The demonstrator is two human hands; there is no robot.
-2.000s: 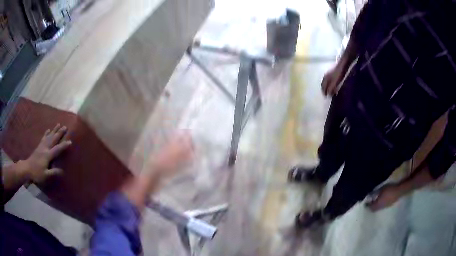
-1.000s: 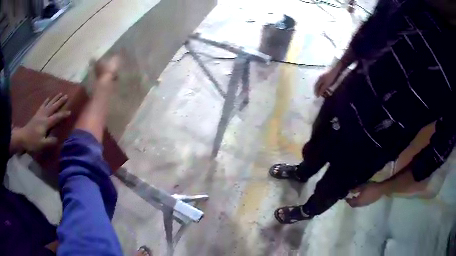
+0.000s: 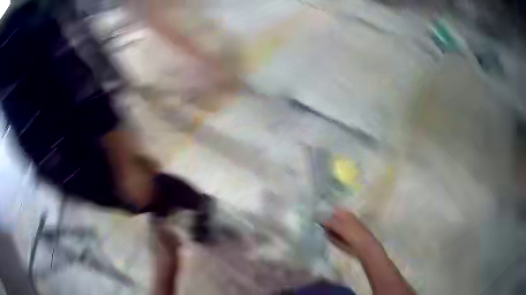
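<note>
The whole view is heavily blurred. My right hand (image 3: 346,229) is low, right of centre, its bare forearm coming up from the bottom edge. Its fingers look bent, with a small dark edge at them; whether they grip anything cannot be told. Just beyond the fingertips is a bright yellow lump (image 3: 346,170), which looks like filler, beside a blurred grey shape (image 3: 319,167) that may be a blade. A blurred bare forearm (image 3: 165,259) rises from the bottom left; I cannot tell whether it is my left, and no clear hand shows on it.
A person in dark clothes (image 3: 55,115) stands close at the left, with a bare arm (image 3: 130,173) showing. A dark, narrow strip (image 3: 334,122) crosses the pale surface beyond my right hand. A green object (image 3: 444,36) is at the upper right. Blurred thin bars (image 3: 86,253) are at the lower left.
The view has swung right: the panel, its reddish-brown sheet and the trestles beside it have left it, and the other person has moved from right to left. The yellow lump has come in.
</note>
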